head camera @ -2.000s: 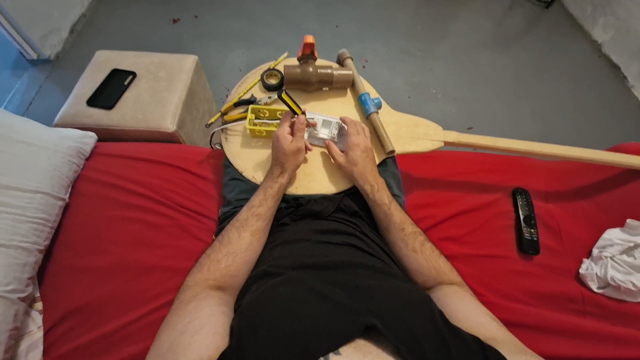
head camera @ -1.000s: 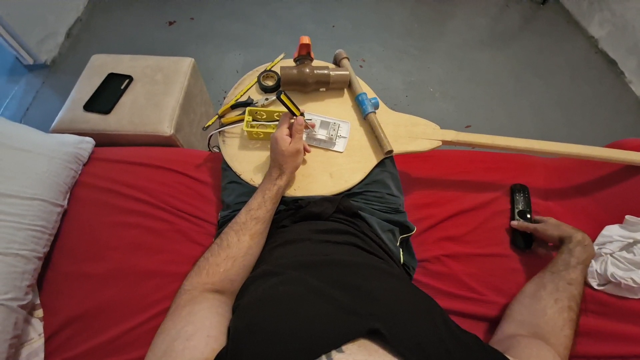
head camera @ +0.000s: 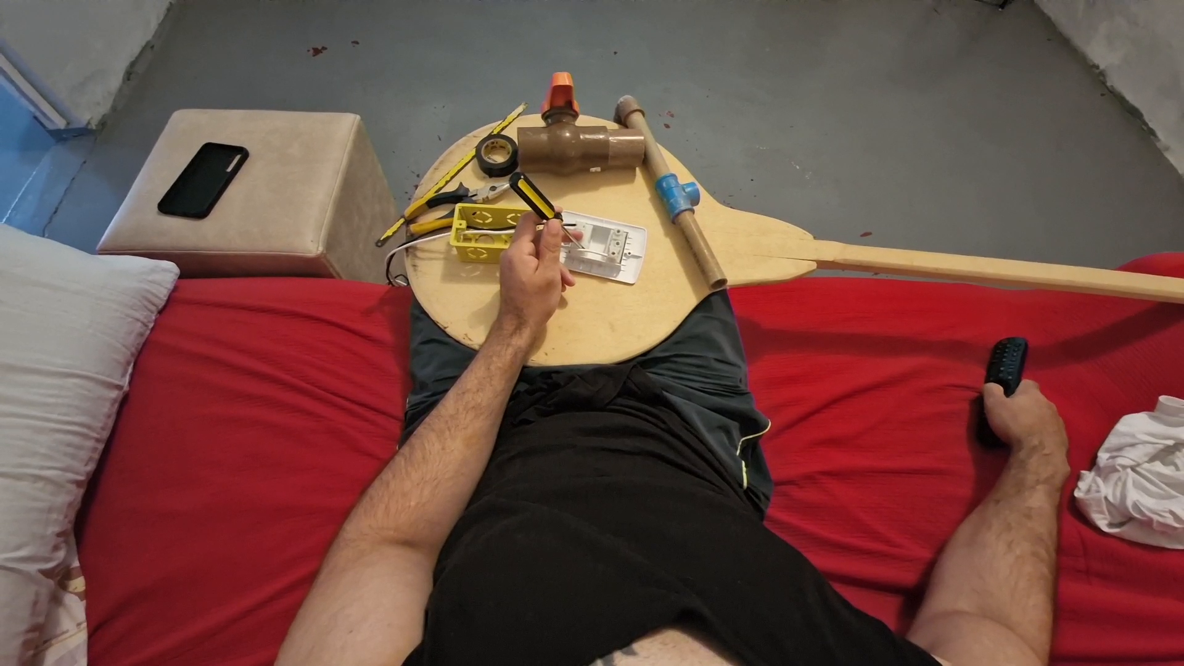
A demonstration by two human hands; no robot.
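My left hand [head camera: 532,273] holds a screwdriver [head camera: 535,196] with a black and yellow handle, its shaft slanting down over a white outlet faceplate [head camera: 632,242]. Beside the hand lies a yellow electrical box [head camera: 476,250] with a white cable [head camera: 421,242] passing by it. Off to the right, my right hand [head camera: 1029,418] grips a black remote control [head camera: 1005,363] over the red cover. The round wooden board [head camera: 592,338] rests on my lap.
On the board lie a brown ball valve [head camera: 573,148], a pipe with a blue tee [head camera: 673,196], black tape [head camera: 497,155], pliers [head camera: 453,196] and a yellow folding rule [head camera: 453,174]. A black phone or case [head camera: 203,180] lies on the beige pouf [head camera: 277,227]. White cloth [head camera: 1142,472] lies at right.
My right hand has left the white faceplate and moved right to the remote control, which it now grips. The faceplate lies on the board. My left hand keeps the screwdriver.
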